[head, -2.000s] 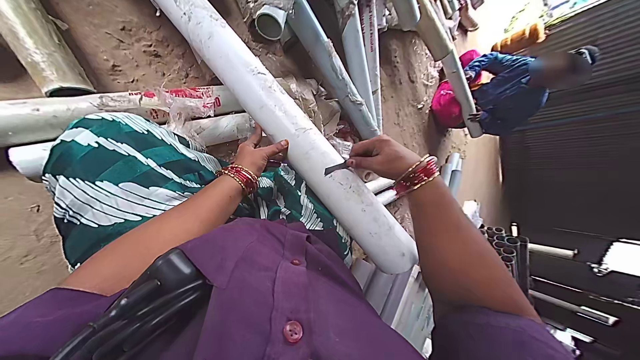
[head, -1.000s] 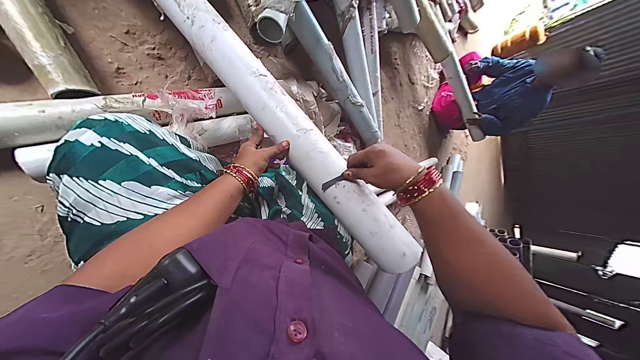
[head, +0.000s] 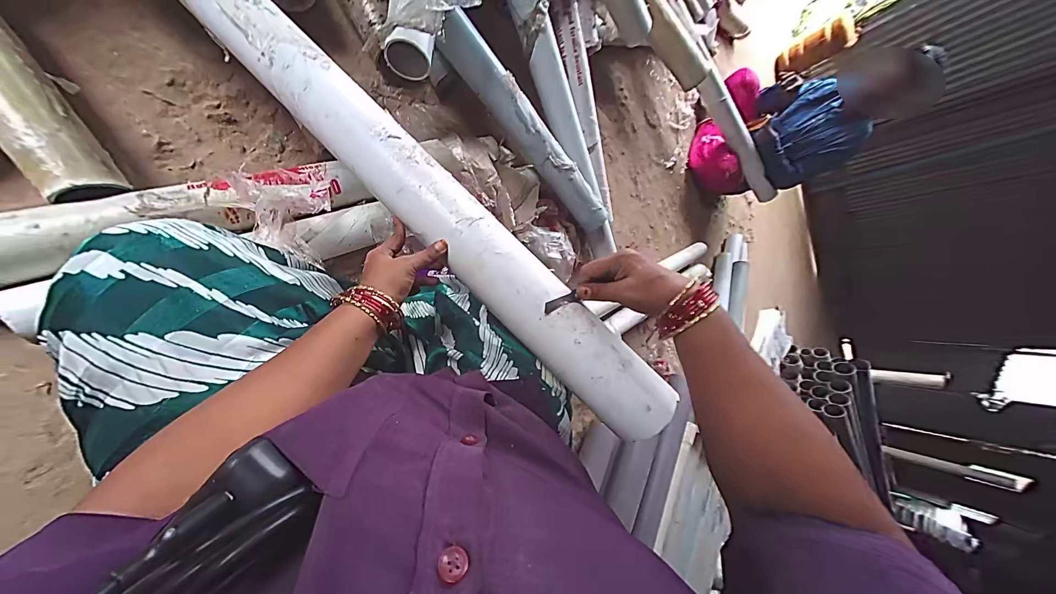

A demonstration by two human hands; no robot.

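A long white plastic pipe (head: 495,256) runs diagonally across my lap, from the top left to its near end at lower right. Thin scraps or smudges mark its surface. My left hand (head: 402,268) holds the pipe's left side near the middle, the thumb on top and the other fingers partly hidden. In my right hand (head: 623,282) is a small dark flat blade (head: 563,303), pinched between thumb and fingers, its tip lying on the pipe toward the near end. Red and gold bangles circle both wrists.
Pipes with torn plastic film (head: 285,202) lie on the dirt floor beyond. Grey pipes (head: 528,132) stretch away at the top. A person (head: 813,132) in blue sits at upper right with another pipe. Stacked dark pipes (head: 829,388) are at right.
My right hand with the blade has shifted slightly along and across the pipe, first lower, now a little higher. My left hand keeps about the same place on the pipe.
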